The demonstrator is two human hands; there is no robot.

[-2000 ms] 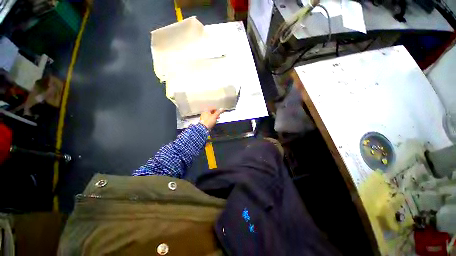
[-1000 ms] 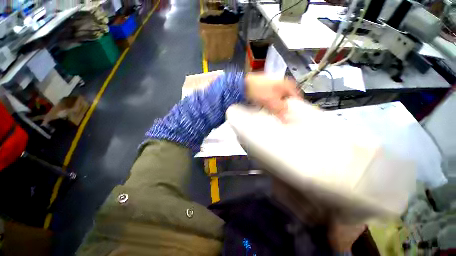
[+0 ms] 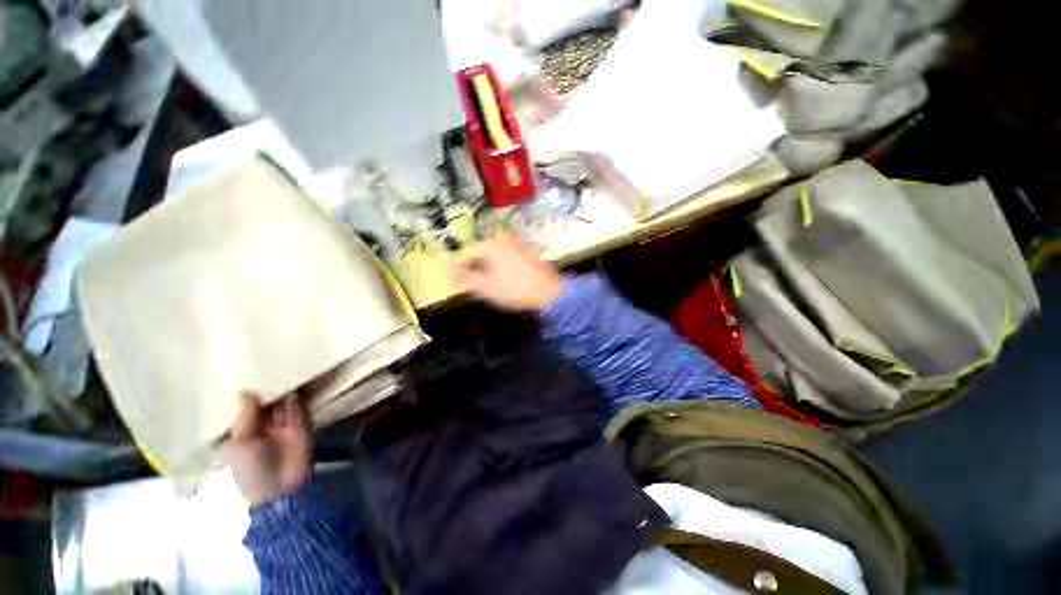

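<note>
A beige bag piece with yellow edges lies at the left of the machine, over the table edge. My left hand grips its lower edge, with the fingers partly hidden under the fabric. My right hand is at the yellow base, just below the small metal parts of the setting point. Its fingers are bent and blurred; I cannot tell whether they hold a snap. The large pale grey machine head stands behind.
A red holder with a yellow strip stands beside the head. White paper lies right of it, near speckled brown-gold bulk hardware. A red bin at the right is heaped with bag pieces. The side stand is at bottom left.
The view has swung right from the aisle to the machine. The bag piece, taken from the side stand and carried across, is now beside the machine. My right hand has come to the yellow base.
</note>
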